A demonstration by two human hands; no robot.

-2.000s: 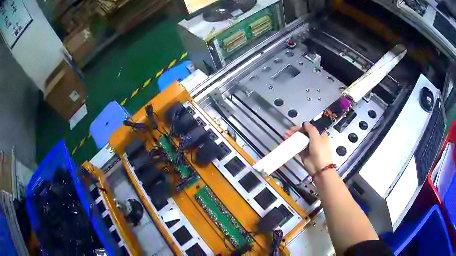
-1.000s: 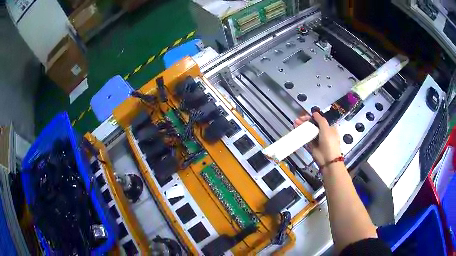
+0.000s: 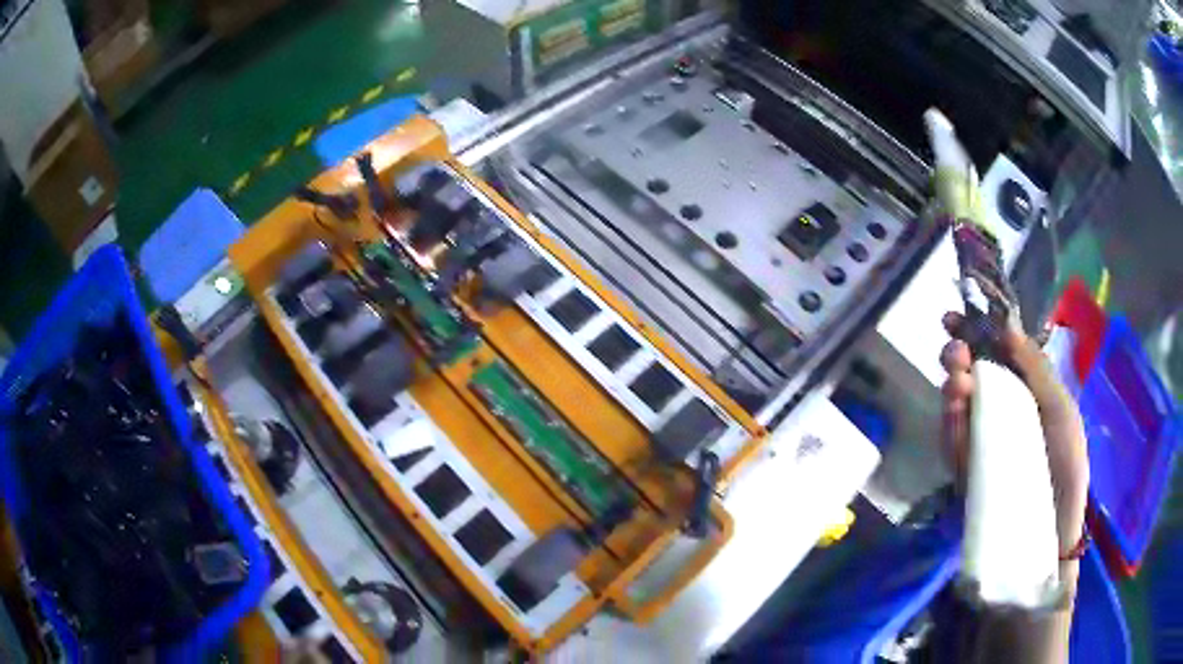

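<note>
My right hand (image 3: 992, 357) is closed around the dark middle of a long pale bar (image 3: 1005, 474), at the right of the view. The bar stands nearly upright in the picture, blurred, along my forearm. An orange test tray (image 3: 448, 396) lies at the centre with black power adapters (image 3: 370, 370) in some slots, cords bundled near the far end, and a green connector board (image 3: 545, 435) down its middle. A small blurred skin-toned patch shows at the bottom edge on the left; I cannot tell whether it is my left hand.
A blue bin (image 3: 97, 454) heaped with black adapters stands at the left, beside a second orange tray (image 3: 240, 441). A perforated silver plate (image 3: 752, 195) lies beyond the main tray. Blue stools (image 3: 195, 253) stand at the back left. Blue and red bins (image 3: 1129, 428) are at the right.
My right hand has carried the bar off the perforated plate to the right, and the bar has turned steeper. The view has shifted to the right and downward.
</note>
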